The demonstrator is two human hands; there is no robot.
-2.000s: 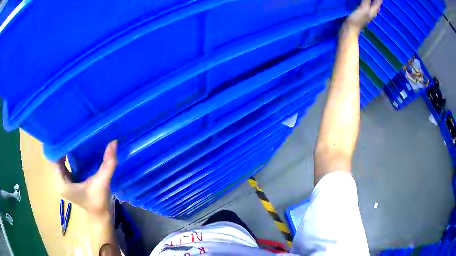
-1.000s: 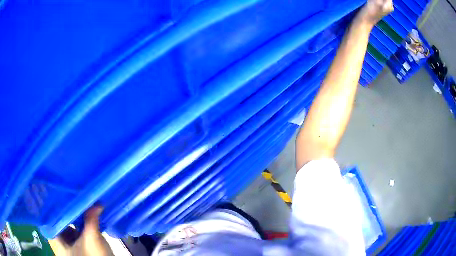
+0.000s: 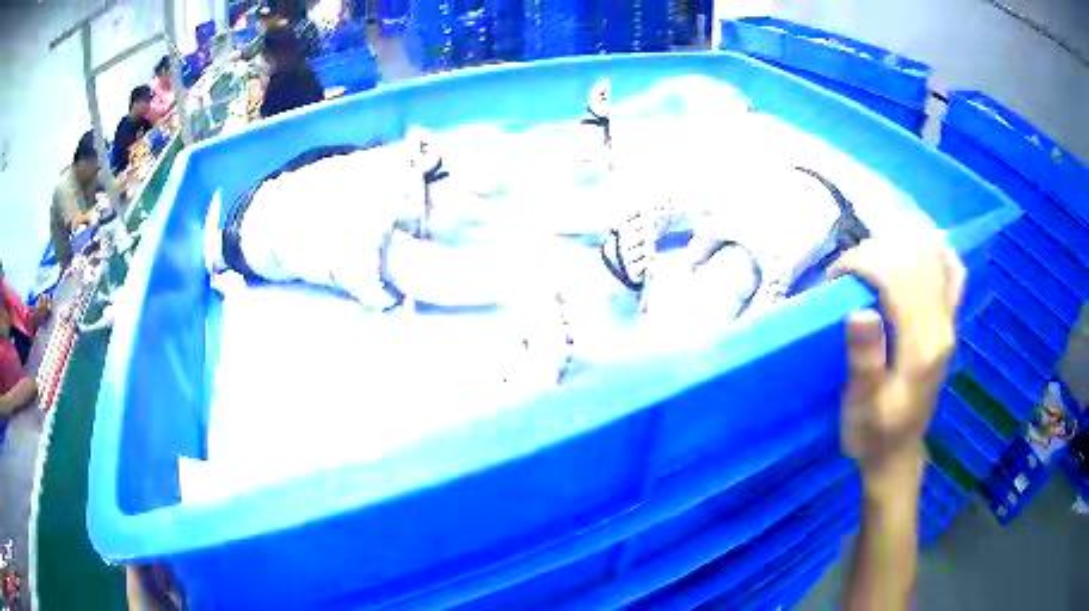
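A blue tray [image 3: 514, 513] fills the middle of the view, on top of other blue trays. In it lie white doll lower bodies, one at the left [image 3: 317, 221] and one at the right [image 3: 776, 215], with dark sashes and shoe straps; glare hides detail. A whitish liner [image 3: 311, 382] shows at the near left. My right hand [image 3: 902, 346] grips the tray's near right corner, fingers over the rim and thumb against the outer wall. My left hand [image 3: 148, 590] shows only as a sliver below the near left corner; its fingers are hidden.
Stacked blue trays [image 3: 1015, 203] stand at the right. A blue bin [image 3: 1015, 477] with loose items is at the lower right. A green conveyor [image 3: 72, 418] runs along the left, with several people [image 3: 78, 191] beyond it. More blue stacks [image 3: 537, 30] stand at the back.
The view has risen from the trays' sides to show the inside of the top tray. My right hand now shows lower, at the near right corner. My left hand is now mostly hidden.
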